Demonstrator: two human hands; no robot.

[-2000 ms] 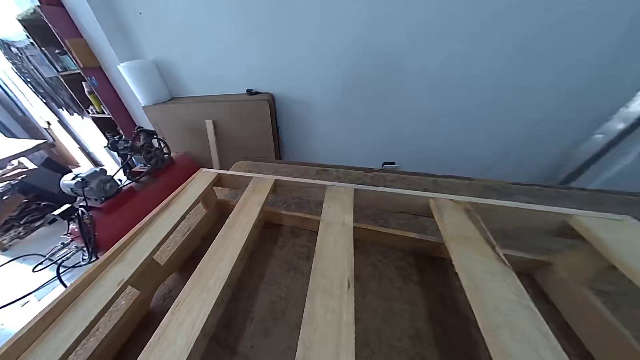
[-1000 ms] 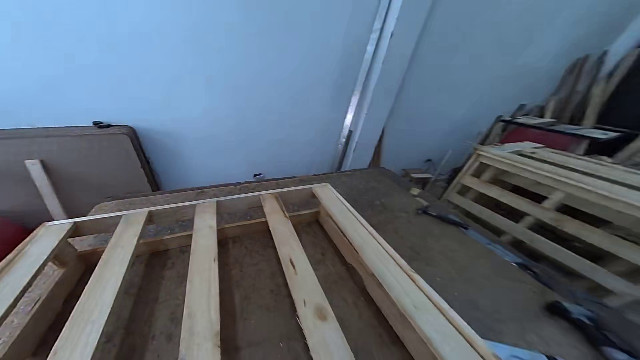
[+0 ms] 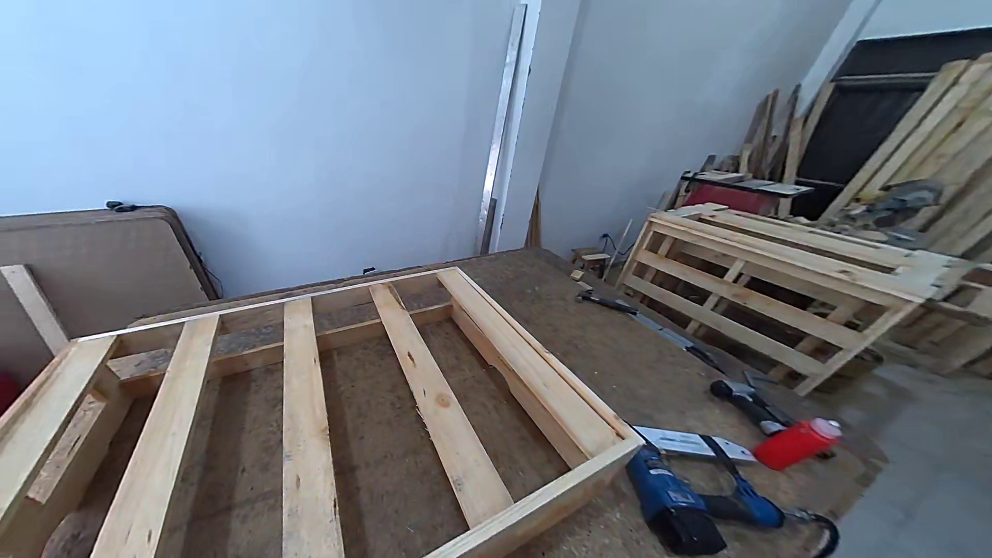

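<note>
Neither my left hand nor my right hand shows in the head view. A slatted wooden frame (image 3: 535, 508) lies on a brown workbench (image 3: 577, 341), its slats running away from me. One slat (image 3: 442, 399) has a knot and a splintered edge. Beside the frame's near right corner lies a blue pneumatic nailer (image 3: 670, 496) with a hose attached. A flat metal strip or rule (image 3: 690, 442) lies behind it. A red plastic bottle (image 3: 798, 444) rests on its side next to a dark-handled tool (image 3: 748, 403). Farther back on the bench is a hammer (image 3: 608, 301).
A slatted wooden crate-like frame (image 3: 759, 302) stands beyond the bench's right side. Boards (image 3: 922, 139) lean at the far right near a miter saw (image 3: 899, 203). A brown panel (image 3: 93, 260) leans against the wall at the left. Grey floor (image 3: 930, 449) shows at the right.
The view has swung far to the right. The nailer and red bottle now show, while the red air compressor, seen at the left earlier, is almost wholly out of view.
</note>
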